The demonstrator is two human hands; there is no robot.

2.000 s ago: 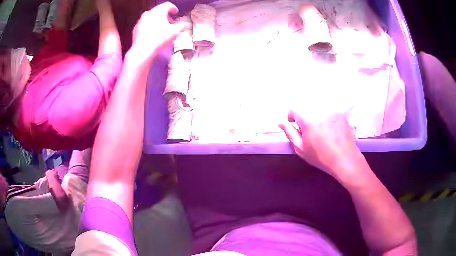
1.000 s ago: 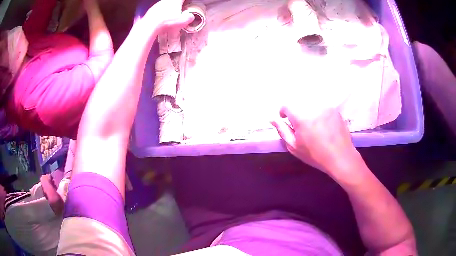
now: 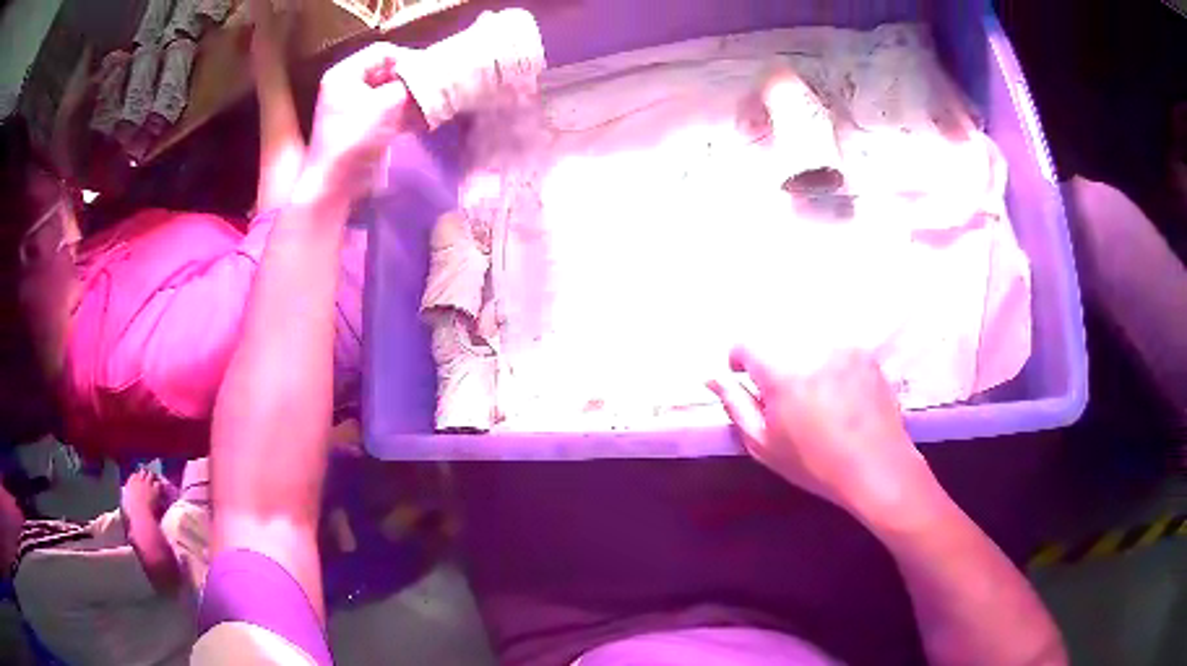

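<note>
My left hand (image 3: 358, 111) is raised over the bin's far left corner. It holds a whitish, ribbed roll (image 3: 482, 65) by its left end. Two wrinkled rolls (image 3: 456, 264) stand in line along the left wall inside the purple-blue bin (image 3: 573, 445). Another roll (image 3: 803, 137) lies on the white liner (image 3: 983, 306) at the back right, its dark hole towards me. My right hand (image 3: 820, 410) is over the bin's near edge. A thumb and one finger show apart, but glare washes out its other fingers and anything under them.
A person in a pink top (image 3: 195, 312) sits close on the left, with an arm reaching to the tan table (image 3: 228, 85). Several rolls (image 3: 163, 72) lie at the far left. Another person in white (image 3: 98, 586) is at the lower left. Hazard tape (image 3: 1119, 536) marks the floor at right.
My left hand has moved out over the left corner with a roll in it. Fewer rolls stand along the left wall. The view has shifted slightly; my right hand has stayed near the front edge.
</note>
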